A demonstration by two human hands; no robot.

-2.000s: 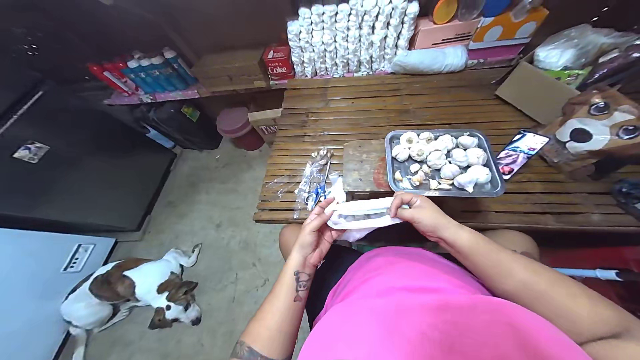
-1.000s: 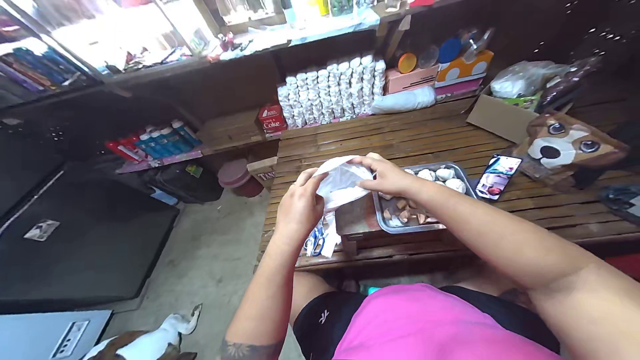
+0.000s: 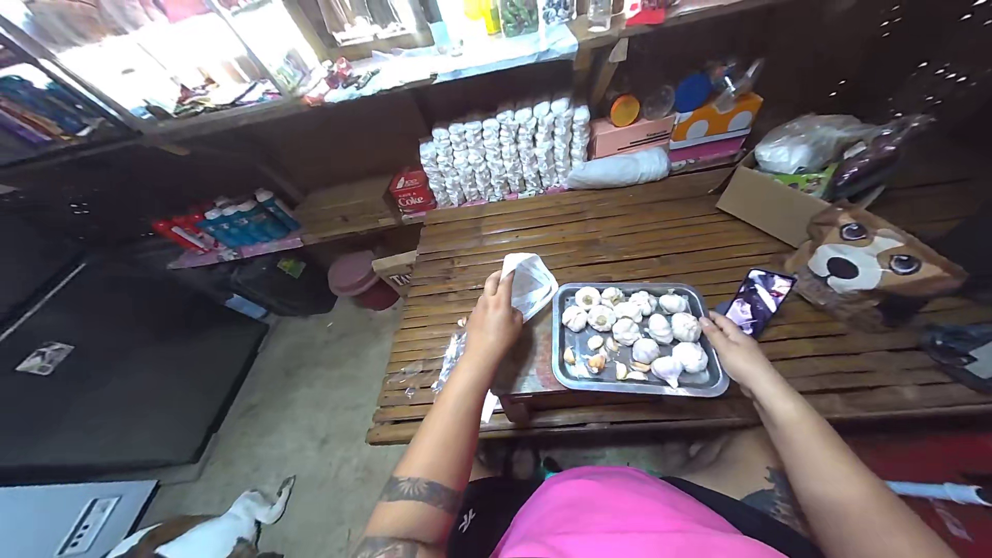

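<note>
My left hand (image 3: 494,319) grips the edge of a white plastic container (image 3: 532,284), tilted above the bamboo-slat table, left of a metal tray (image 3: 562,370). Whole garlic bulbs (image 3: 645,351) and loose garlic cloves (image 3: 596,362) lie in the tray. At the tray's right rim is my right hand (image 3: 732,345), its fingertips beside a garlic bulb (image 3: 686,326); whether they hold it cannot be told. Between the left hand and the tray a wooden board (image 3: 533,364) shows in part. Crumpled clear plastic (image 3: 452,360) lies left of my left forearm.
A phone (image 3: 758,301) and a dog-faced bag (image 3: 872,260) sit right of the tray. Behind them stands an open cardboard box (image 3: 771,209). Stacked white packs (image 3: 508,155) line the table's back edge. A dog (image 3: 225,527) lies on the floor at lower left.
My hands have moved apart: both were at the white container, and now only the left has it, while the right is at the tray's right side. The view has shifted.
</note>
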